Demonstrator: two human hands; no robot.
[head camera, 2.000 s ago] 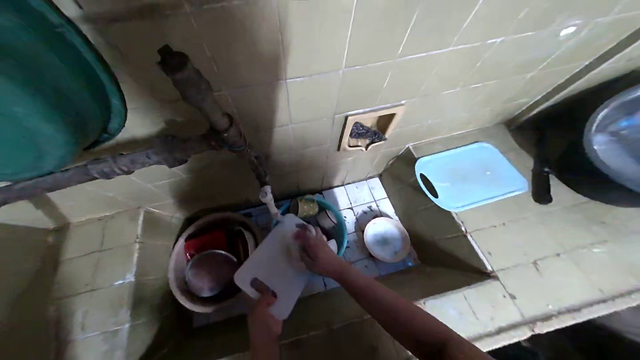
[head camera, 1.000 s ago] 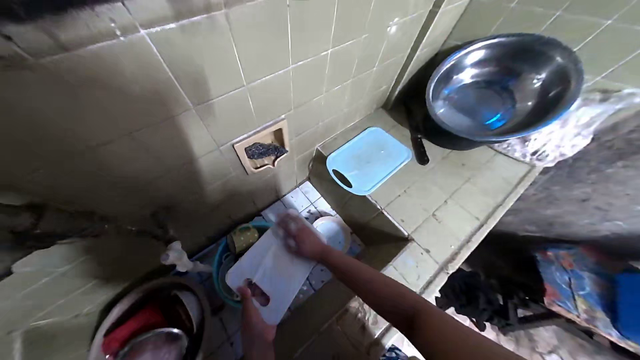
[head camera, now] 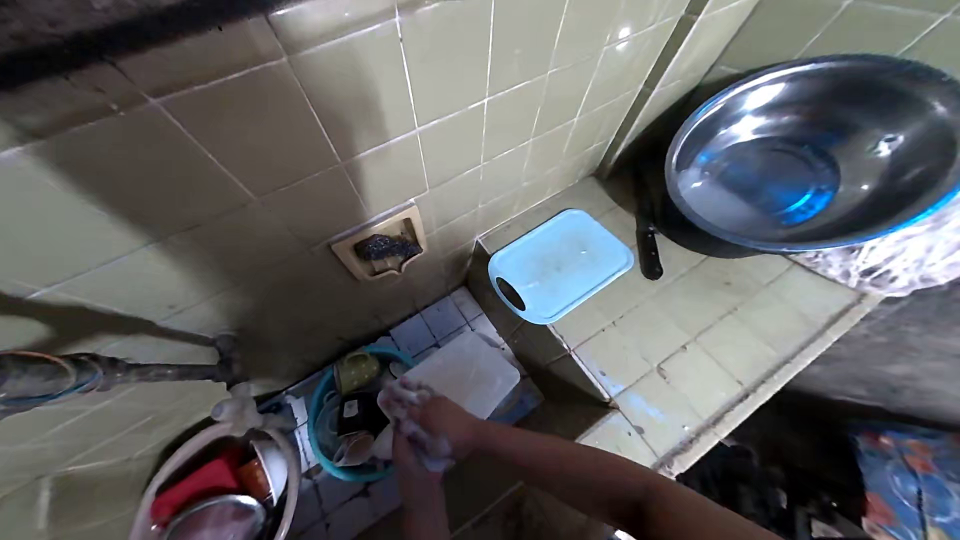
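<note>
Soapy foam covers both my hands, which meet over the tiled basin at lower centre. My left hand (head camera: 416, 442) is the lower one, at the near left end of a white cutting board (head camera: 472, 371). Against it lies my right hand (head camera: 435, 420), also by that end of the board. Fingers and foam overlap, so which hand grips the board, or whether a sponge is between them, cannot be told. Just left of the hands stands a turquoise basin (head camera: 322, 450) with a yellow-green mug (head camera: 358, 372), a black cup and other dishes.
A larger tub (head camera: 289, 480) with red and metal dishes stands under a tap (head camera: 244, 411). On the tiled ledge lie a light blue cutting board (head camera: 562, 262) and a black-handled knife (head camera: 649, 255), beside a big steel bowl (head camera: 810, 157). A soap dish (head camera: 380, 244) is set in the wall.
The white board has gone from tilted in my hands to lower and farther right, over the basin tiles. My hands have come together at its end. The view has swung right and closer.
</note>
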